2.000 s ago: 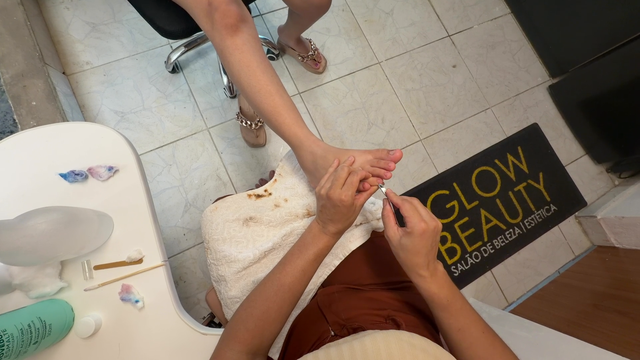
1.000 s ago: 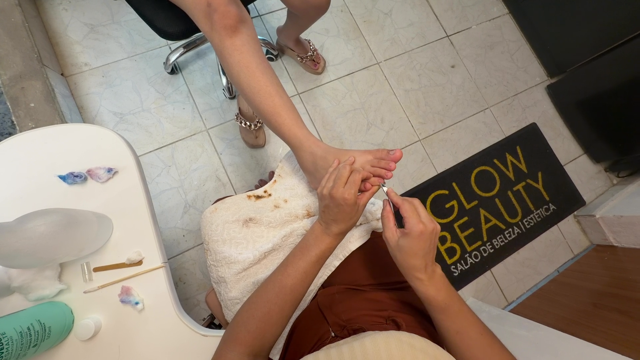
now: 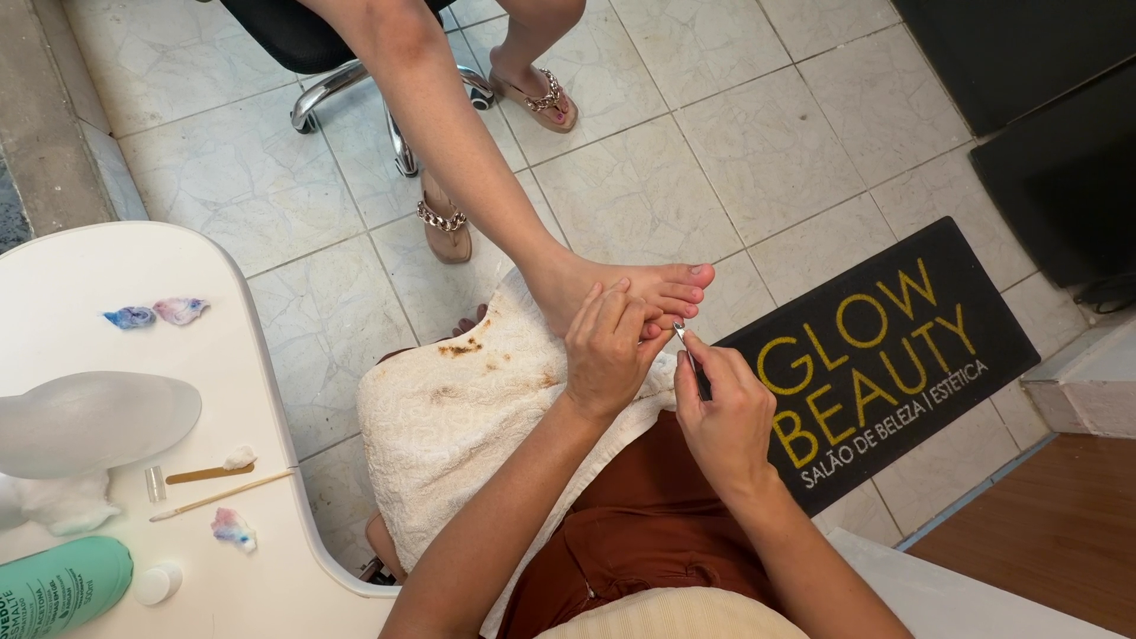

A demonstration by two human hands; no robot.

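Another person's bare foot (image 3: 577, 275) rests on a stained cream towel (image 3: 461, 417) laid over my lap. My left hand (image 3: 612, 346) grips the front of that foot, its fingers over the top and around the smaller toes. In my right hand (image 3: 723, 399) is a metal cuticle nipper (image 3: 681, 330) with a dark handle part, its tip against one of the smaller toes. Whether the nipper's jaws touch skin or nail cannot be told.
At left a white table (image 3: 213, 373) bears a green bottle (image 3: 75, 577), white cap (image 3: 158, 583), stained cotton pieces (image 3: 181, 310), wooden sticks (image 3: 222, 493) and a frosted vessel (image 3: 98, 417). Beyond are a wheeled chair (image 3: 311, 35), a sandal (image 3: 444, 226) and a black floor mat (image 3: 887, 364).
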